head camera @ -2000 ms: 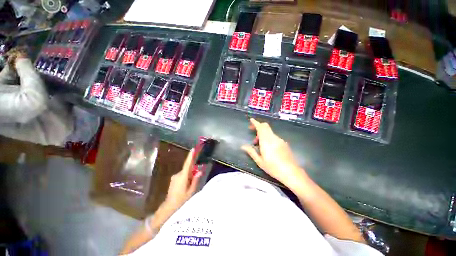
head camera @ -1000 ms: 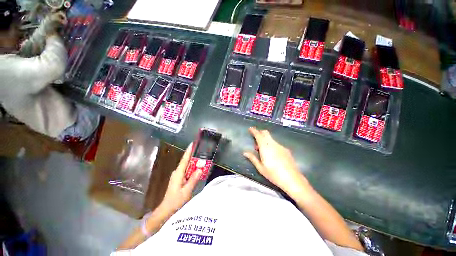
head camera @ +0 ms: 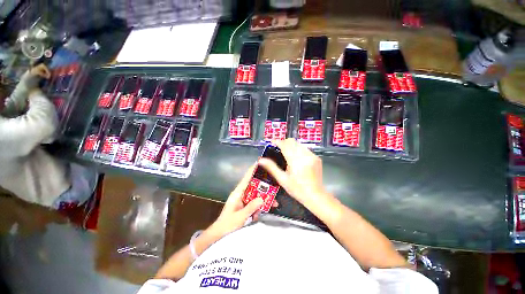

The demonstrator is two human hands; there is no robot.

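Note:
A red-and-black keypad phone (head camera: 263,188) is held face up, tilted, over the near edge of the green bench. My left hand (head camera: 240,208) grips its lower, red keypad end. My right hand (head camera: 300,173) is at its upper end, with thumb and fingers on the black screen. Beyond my hands, a clear blister tray (head camera: 322,150) holds several keypad phones face up in two rows. One back-row pocket has only a white slip (head camera: 280,74). Further white slips show behind phones at the back right.
A second filled tray (head camera: 135,166) lies to the left, and a person's sleeve (head camera: 29,123) is beyond it. A white board (head camera: 167,45) is at the back. A bottle (head camera: 488,57) and part of another tray are at right. A cardboard box (head camera: 128,229) is below the bench.
The held phone has moved right and turned. My right hand has closed onto its screen end, where before it was apart from it. The view has shifted.

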